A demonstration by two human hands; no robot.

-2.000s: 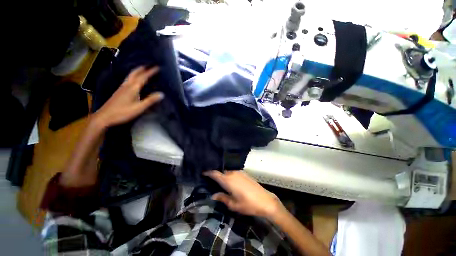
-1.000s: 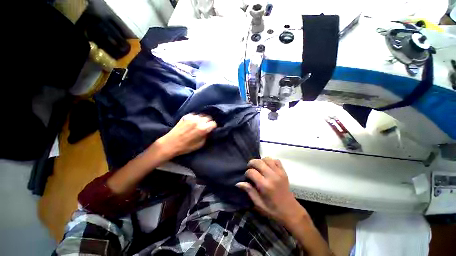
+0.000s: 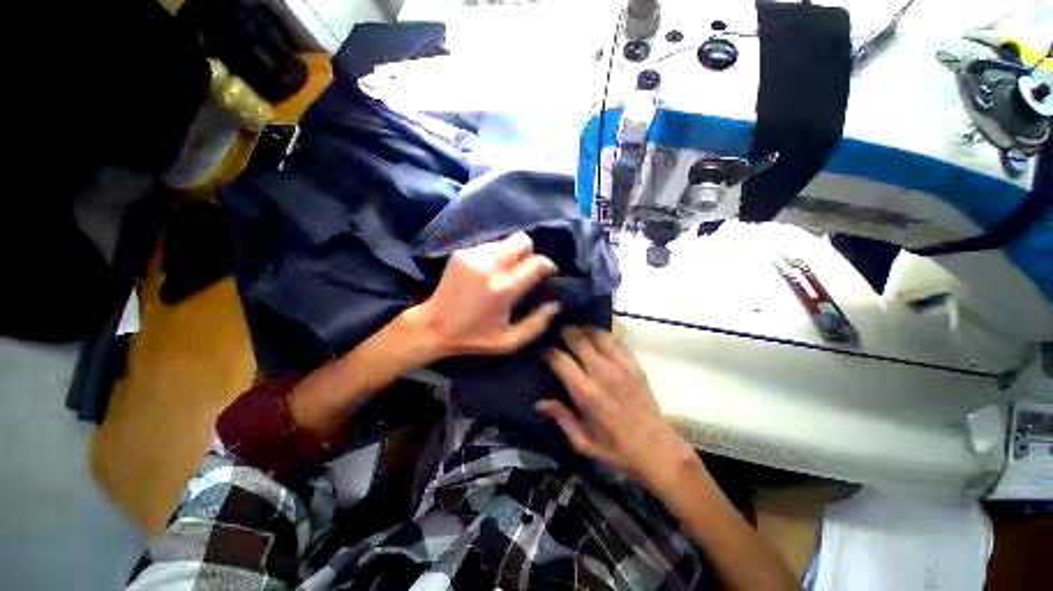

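Note:
The navy garment (image 3: 335, 219) is heaped left of the needle area, over the side table, the machine bed and toward my lap. Its right edge lies beside the presser foot area (image 3: 612, 219) of the white and blue sewing machine (image 3: 716, 127). My left hand (image 3: 491, 300) has its fingers curled on the cloth just left of and below the needle area, gripping a fold. My right hand (image 3: 606, 398) lies below it on the cloth's right edge, with thumb and fingers bent around the cloth. Whether the cloth is under the foot cannot be told.
Red and metal snips (image 3: 818, 303) lie on the machine bed (image 3: 739, 381). A black band (image 3: 799, 110) wraps the machine head. A phone (image 3: 273, 148) and a yellowish-gold object (image 3: 237, 95) are on the wooden table (image 3: 185, 404) at left. White cloth (image 3: 901, 543) hangs at lower right.
The cloth has been spread out from its bunched state at left. My left hand has moved right and toward the needle area; my right hand has moved up along the cloth edge, close to my left.

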